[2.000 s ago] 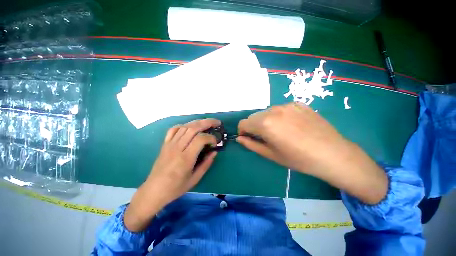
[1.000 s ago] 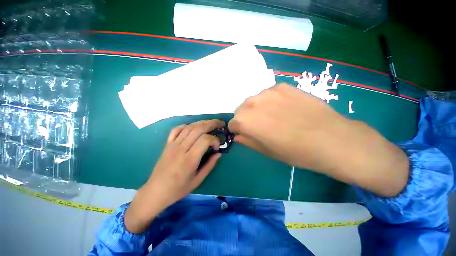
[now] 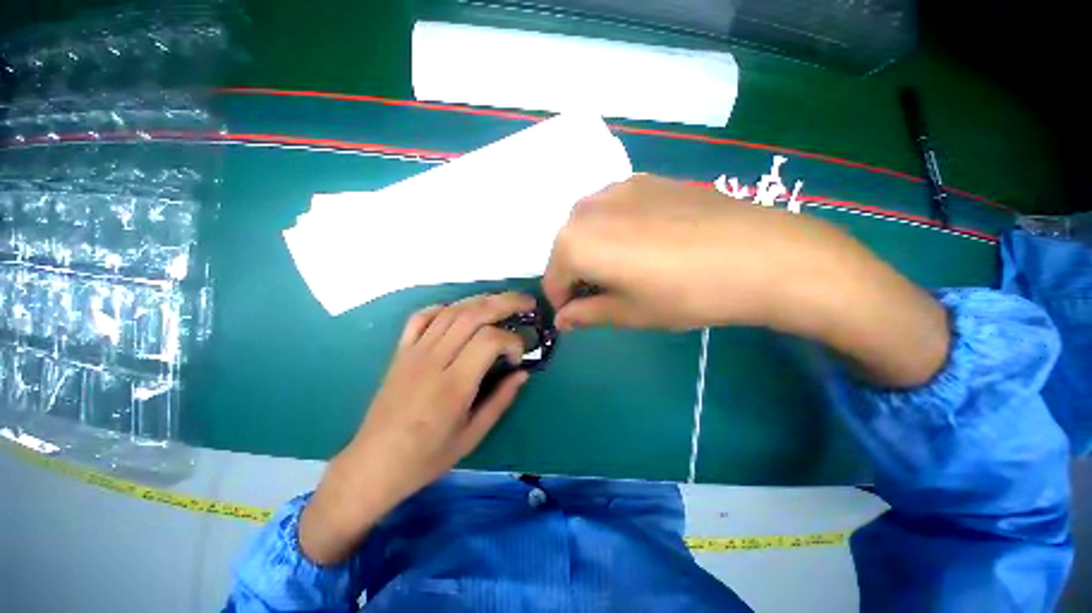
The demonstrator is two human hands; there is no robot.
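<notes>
A small round black module with a pale patch at its centre is held near the mat's front edge. My left hand grips it from the left, fingers over its left side. My right hand is at the module's upper right edge with thumb and forefinger pinched. A dark bit of what looks like tweezers shows between those fingers. The tool's tip is hidden. A pile of tiny white adhesive pieces lies beyond my right hand, partly covered by it.
White release-paper sheets lie fanned behind my hands. A white strip lies behind them. Clear blister trays are at left, and a greyish clear tray is at the back. A black pen lies at far right.
My right hand has moved from the module's right side to its upper right edge, and its wrist now hides more of the white pile. My left hand stays on the module.
</notes>
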